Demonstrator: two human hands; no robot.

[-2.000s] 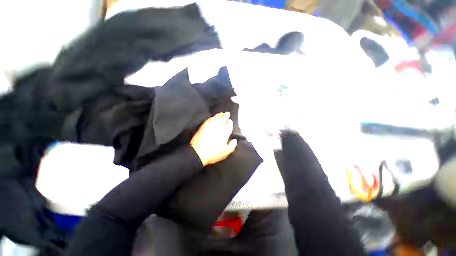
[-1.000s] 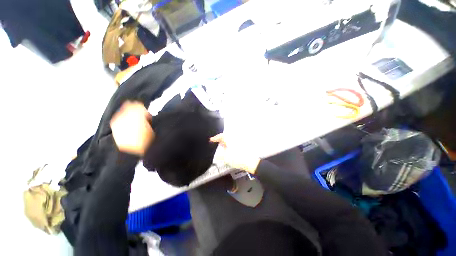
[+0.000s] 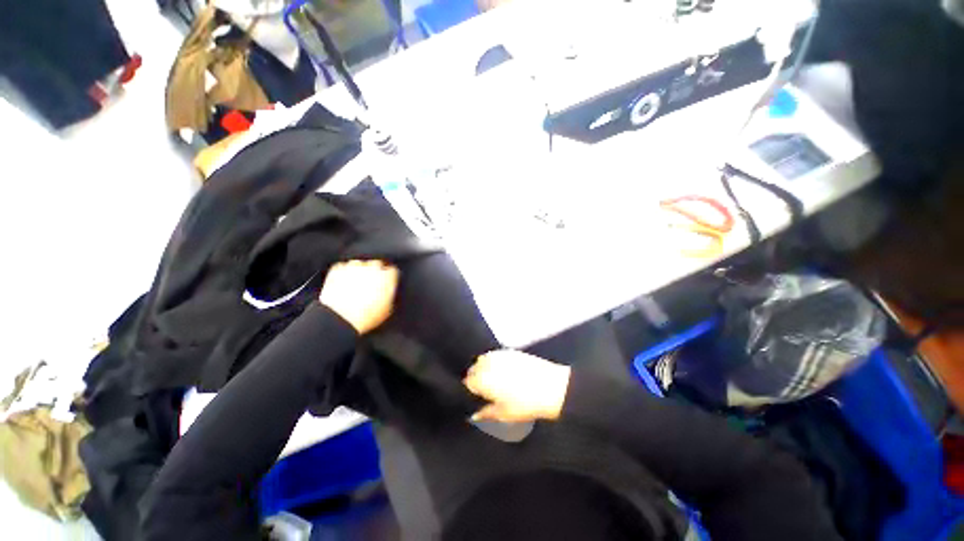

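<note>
A large black garment piece (image 3: 222, 254) lies bunched over the left of the white machine table and hangs over its front edge. My left hand (image 3: 360, 295) is closed on the black cloth in front of the needle area. My right hand (image 3: 518, 387) pinches the cloth at the table's front edge, nearer my body. The cloth is drawn out between both hands. The white sewing machine (image 3: 645, 106), with a black panel and round dial, stands behind and to the right. The cloth's far end lies beside the presser foot area (image 3: 428, 206), which is washed out by glare.
Red-and-orange-handled scissors (image 3: 698, 222) and a black cord (image 3: 756, 196) lie at the table's right. A blue crate (image 3: 661, 354) below holds cloth and a clear bag (image 3: 793, 317). Khaki garments (image 3: 48, 454) lie lower left. A dark figure, apparently a person, is at the right edge.
My left hand has moved right and taken hold of the cloth. My right hand has moved down toward my body. The cloth has been opened out from a bunch and drawn over the front edge.
</note>
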